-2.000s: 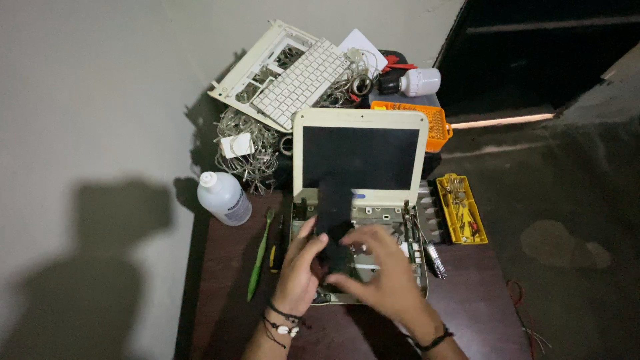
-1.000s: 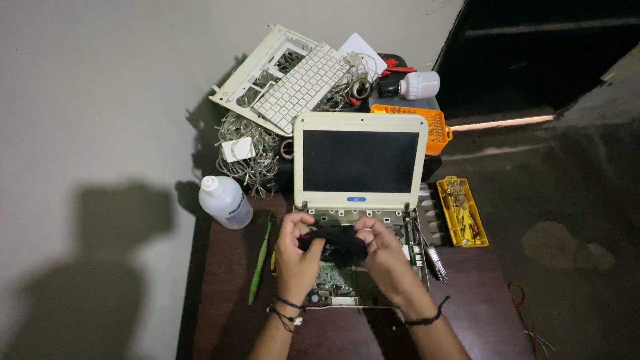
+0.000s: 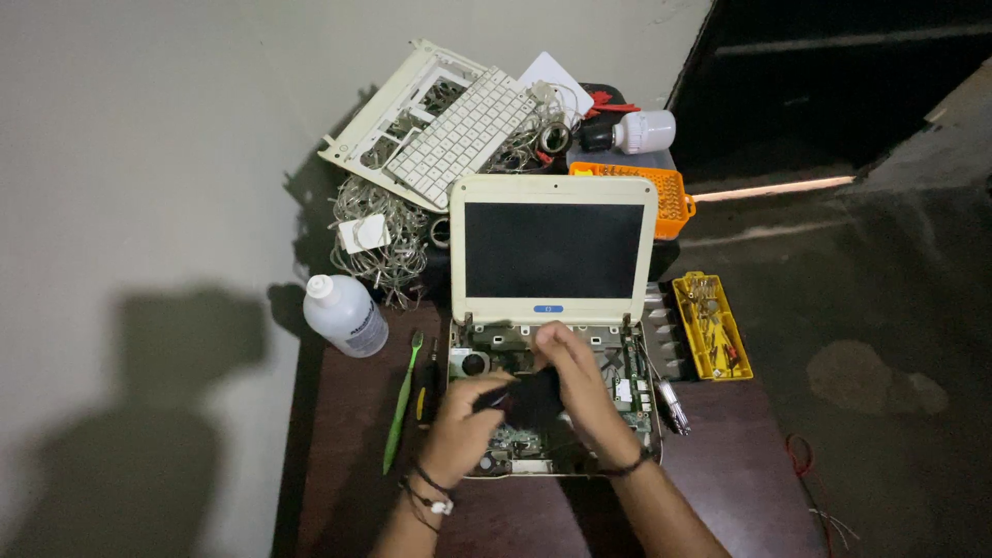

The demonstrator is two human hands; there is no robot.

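A small laptop with a cream frame stands on the table, its screen upright and dark, its base opened so that the circuit board shows. Above the base, my left hand grips one side of a blurred black item, perhaps a cloth or soft pouch. The fingers of my right hand are raised at the item's other side; whether they hold it is unclear. A green toothbrush and a yellow-and-black screwdriver lie left of the laptop.
Left stands a white plastic bottle. Behind are tangled clear wires, a loose white keyboard, a cream laptop cover, a light bulb and an orange bit case. A yellow tool case lies right, near tweezers-like metal tools.
The black item, long and upright two seconds ago, was bunched between both hands one second ago. Now my hands sit lower with it, and my right hand's fingers point up.
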